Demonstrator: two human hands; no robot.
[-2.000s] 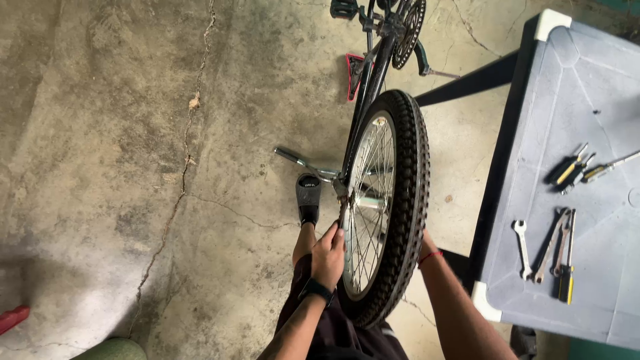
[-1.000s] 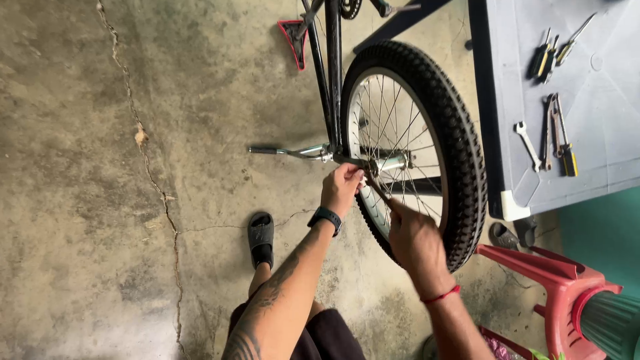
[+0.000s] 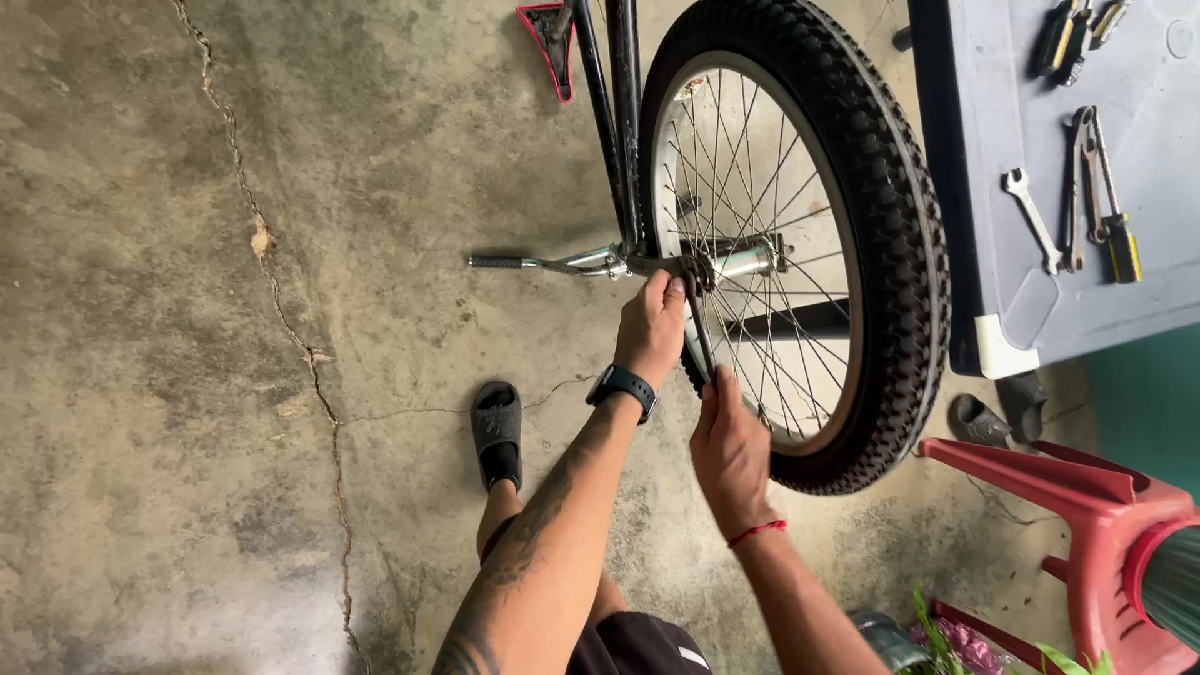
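A bicycle wheel (image 3: 900,216) with a knobby black tyre and wire spokes stands at the centre right, joined to a black bicycle frame (image 3: 614,122). My right hand (image 3: 731,441) is closed around the lower end of a dark wrench (image 3: 701,328), whose upper end reaches the axle beside the hub (image 3: 745,262). My left hand (image 3: 653,323), with a watch on the wrist, has its thumb and fingers at the axle end, near the wrench's head; what they pinch is hidden. Chrome handlebars (image 3: 572,262) with a black grip stick out to the left.
A grey plastic table (image 3: 1162,309) at the right bears an open-end wrench (image 3: 1033,220), other wrenches (image 3: 1075,187) and several screwdrivers (image 3: 1122,248). A red plastic chair (image 3: 1087,525), slippers (image 3: 980,420) and a plant (image 3: 937,628) are at the lower right. The bicycle saddle (image 3: 553,47) lies toward the top.
My right hand, behind the tyre two seconds ago, has come around to the hub side and holds the wrench. Its grip is lower than one second ago. The view has shifted.
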